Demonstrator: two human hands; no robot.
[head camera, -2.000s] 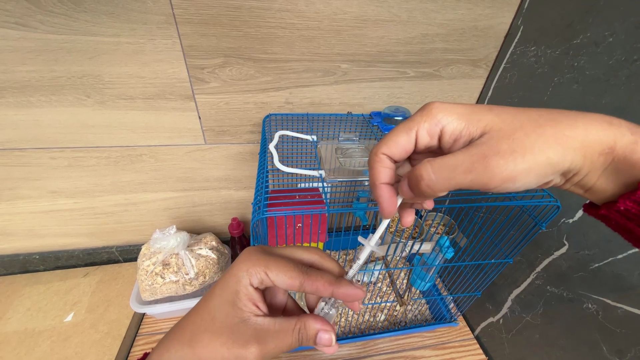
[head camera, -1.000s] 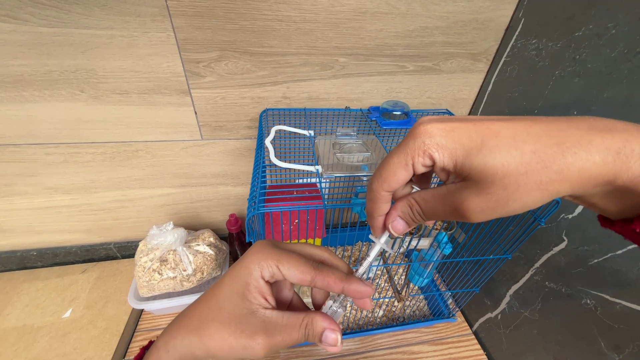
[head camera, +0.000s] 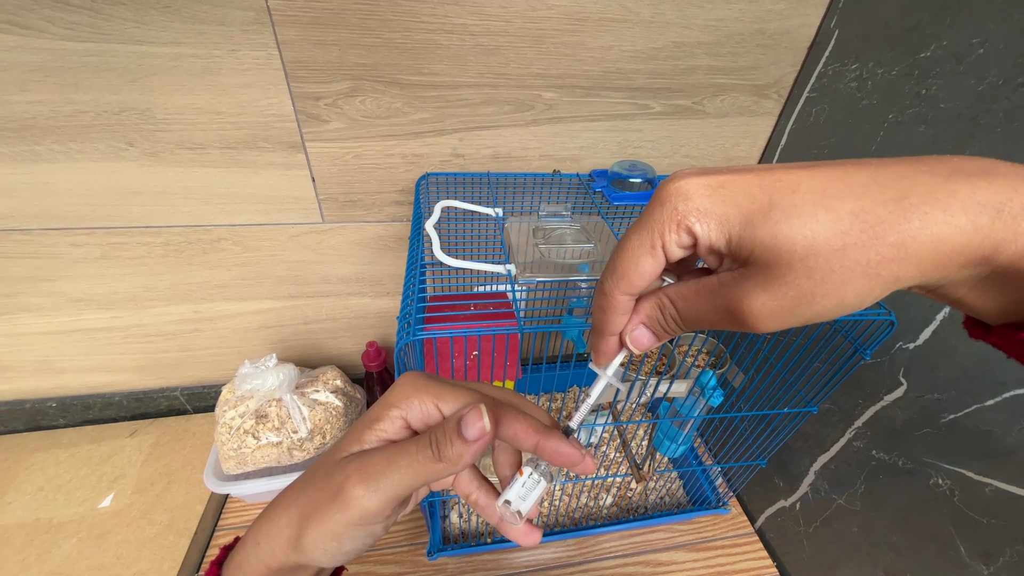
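A small glass vial (head camera: 525, 490) with a printed label lies tilted among the fingers of my left hand (head camera: 408, 472), its base toward the lower left. My right hand (head camera: 720, 264) pinches the plunger of a clear plastic syringe (head camera: 596, 390) between thumb and fingers. The syringe slants down to the left, its dark front end close to the vial's neck; the left fingers partly hide where they meet. Both hands are in front of a blue wire pet cage (head camera: 720, 416).
Inside the cage are wood shavings, a red box (head camera: 472, 336), food bowls (head camera: 700, 352) and a blue-clear bottle (head camera: 684, 420). To the left, a bag of shavings (head camera: 284, 416) rests on a plastic tub (head camera: 248, 480), beside a dark red bottle (head camera: 376, 372). A cardboard sheet (head camera: 96, 496) lies at far left.
My left thumb has lifted off the vial, so its label now shows. My right hand still holds the syringe's plunger end.
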